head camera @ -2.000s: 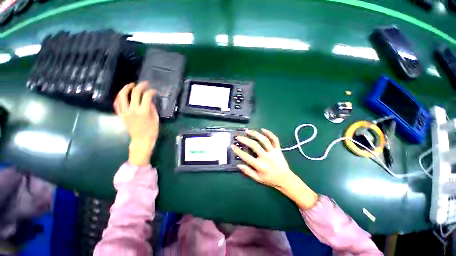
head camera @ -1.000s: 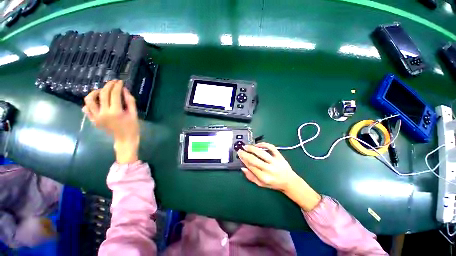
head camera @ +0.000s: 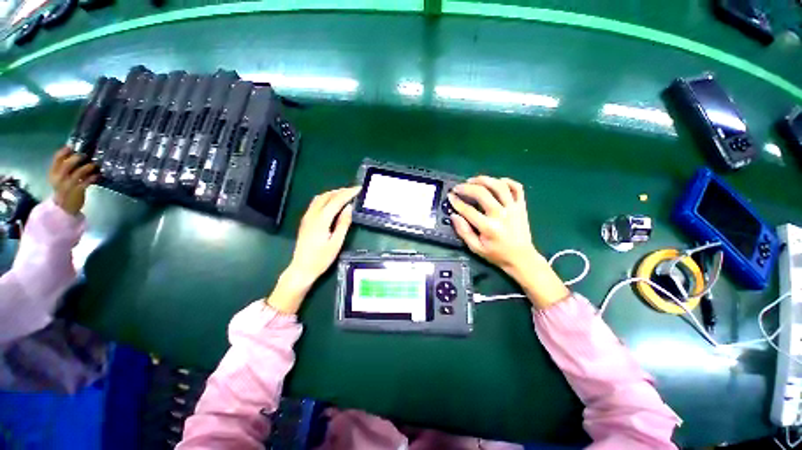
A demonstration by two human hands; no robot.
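A dark grey handheld device [head camera: 400, 200] with a white screen lies slightly tilted on the green bench. My left hand [head camera: 324, 230] holds its left end. My right hand [head camera: 494, 220] holds its right end, with fingers over the keypad. A second handheld device [head camera: 404, 293] lies just below, its screen white with green bands, and no hand touches it. A white cable [head camera: 512, 296] plugs into its right side and passes under my right wrist. A stack of units [head camera: 180, 141] stands on edge at the left.
Another person's hand [head camera: 72, 176] touches the stack's left end. At right lie a blue handheld device [head camera: 728, 227], a yellow ring [head camera: 646, 290], a small clear and metal item [head camera: 626, 231], a spare unit [head camera: 714, 119] and a white power strip [head camera: 790, 352]. A blue crate [head camera: 70, 395] is at lower left.
My left hand has left the stack and taken the upper device's left end. My right hand has moved up from the lower device to the upper one, now tilted. Another person's hand has reached the stack.
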